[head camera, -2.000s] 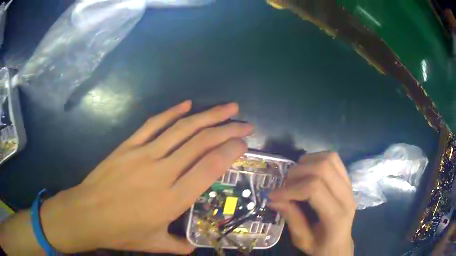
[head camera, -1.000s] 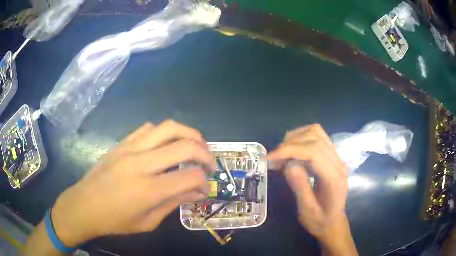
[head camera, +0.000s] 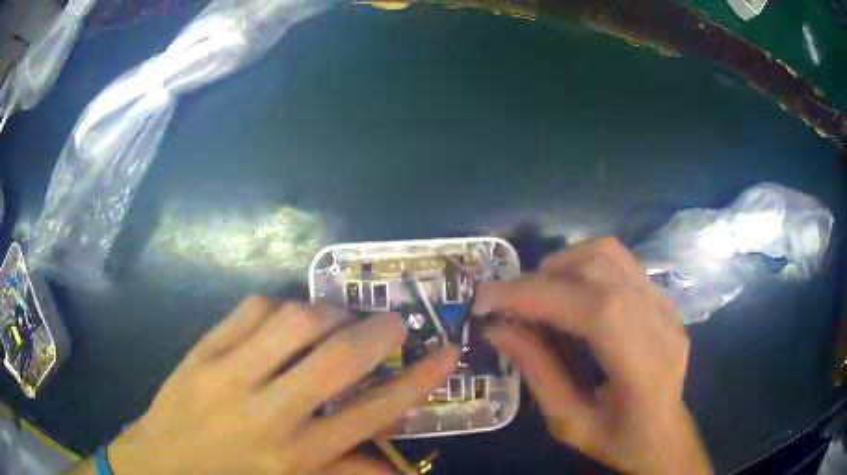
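Observation:
The white power strip housing (head camera: 418, 247) lies open side up on the dark green worktop. My left hand (head camera: 288, 380) lies over its left and lower part, with fingertips on the board and wires, covering most of the board. My right hand (head camera: 594, 325) reaches in from the right, thumb and forefinger close together beside the blue component (head camera: 451, 314); whether they pinch a wire cannot be told. A white wire (head camera: 429, 308) slants across the inside. A brass contact strip (head camera: 401, 458) sticks out below the housing, beside my left hand.
A bagged cord (head camera: 734, 243) lies right of my right hand. Another open unit (head camera: 28, 325) lies at the left edge, and a long plastic bag (head camera: 121, 121) stretches to the top. The worn brown edge rail (head camera: 650, 32) borders the green conveyor belt (head camera: 789, 37) at upper right.
My right hand has moved from the housing's right rim into its inside. My left fingers have moved lower and further over the board. The camera view has shifted.

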